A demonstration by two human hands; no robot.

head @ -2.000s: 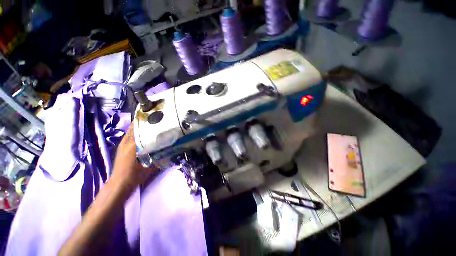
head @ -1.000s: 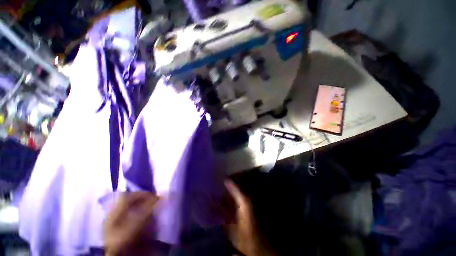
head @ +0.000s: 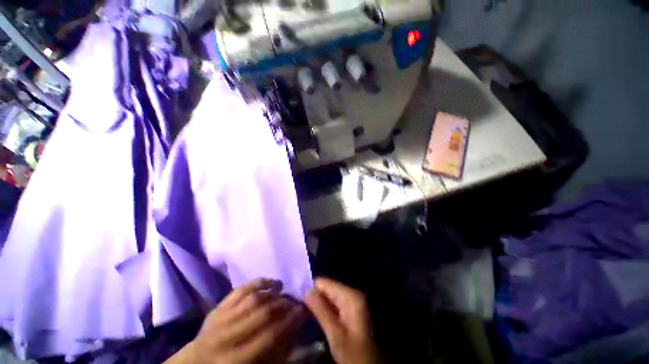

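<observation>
A lilac garment panel (head: pixel 245 192) hangs from the needle area of the white overlock machine (head: pixel 341 92) down toward me, its right edge fairly straight. My left hand (head: pixel 249 323) grips the panel's lower edge with bent fingers. My right hand (head: pixel 341 316) pinches the lower right corner between thumb and fingers, close beside my left hand. The machine's presser foot area (head: pixel 274 121) is at the panel's top, partly hidden by the machine head. The fingertips of my left hand are partly blurred.
A long bundle of lilac cloth (head: pixel 78 206) hangs at the left. A lit smartphone (head: pixel 447 146) and dark narrow snips (head: pixel 384 175) lie on the white table (head: pixel 498 138), with white scraps (head: pixel 361 195) at its front edge. A purple cloth heap (head: pixel 583 263) is at the lower right.
My left hand has come from beside the machine down to the panel's lower edge, and my right hand has come into view there. The panel is now drawn out straighter. The view has tilted down.
</observation>
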